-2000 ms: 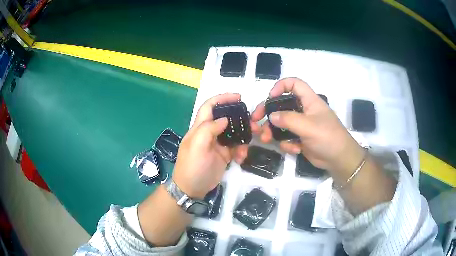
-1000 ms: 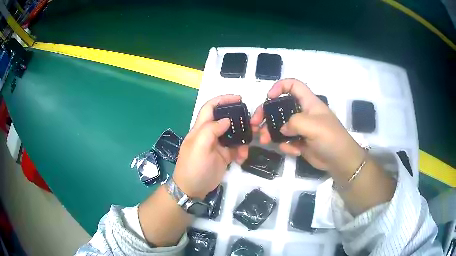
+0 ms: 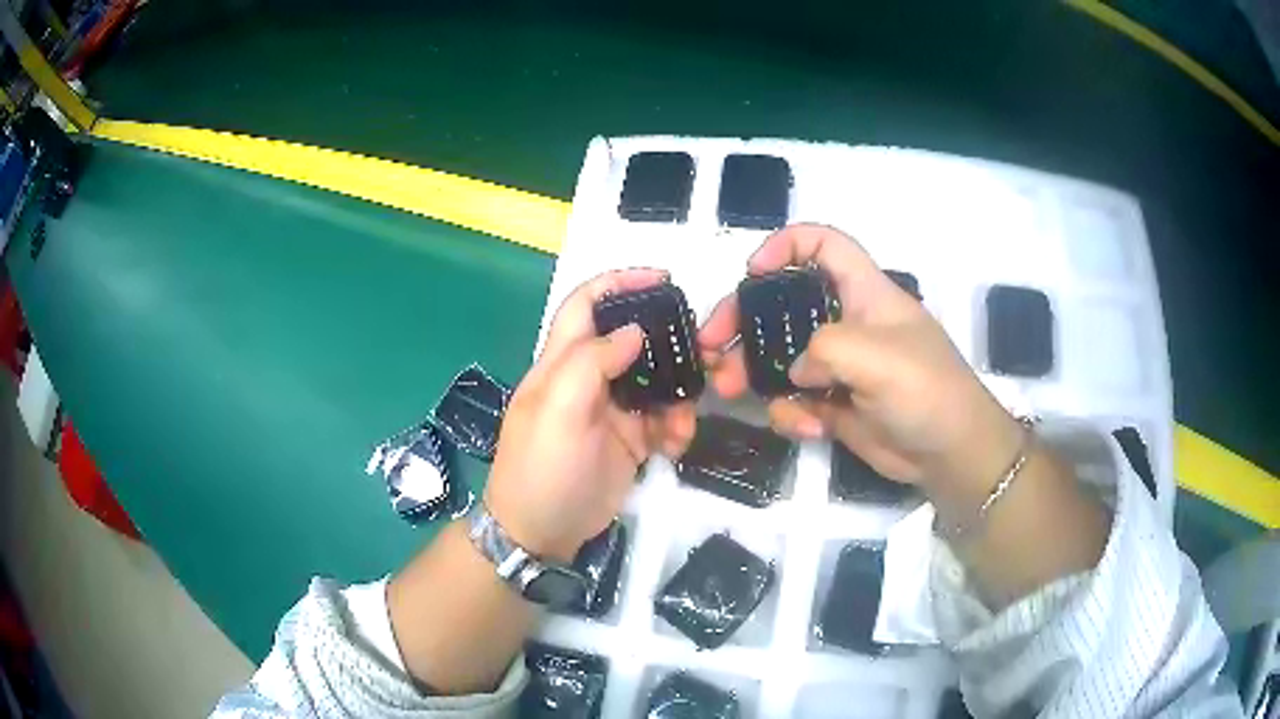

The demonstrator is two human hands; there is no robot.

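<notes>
My left hand (image 3: pixel 569 421) holds a black smartwatch unit (image 3: pixel 654 351) by its edges, with the thumb on its screen. My right hand (image 3: pixel 898 358) holds a second black unit (image 3: pixel 782 330) beside it, thumb on the lower right of the screen. Both screens are dark with rows of small light marks and a small green mark. The two units are apart, close together above the white foam tray (image 3: pixel 898 176). The fingers behind the units are partly hidden.
Black units sit in the tray's pockets, such as one at the upper left (image 3: pixel 657 187) and a film-wrapped one (image 3: pixel 713 587) lower down. Two film-wrapped units (image 3: pixel 417 471) lie on the green surface (image 3: pixel 281 365) left of the tray. Yellow tape (image 3: pixel 351 176) crosses behind.
The right unit's screen, dark two seconds ago, now shows rows of marks. My right thumb has moved lower and to the right on it. My left hand has hardly moved.
</notes>
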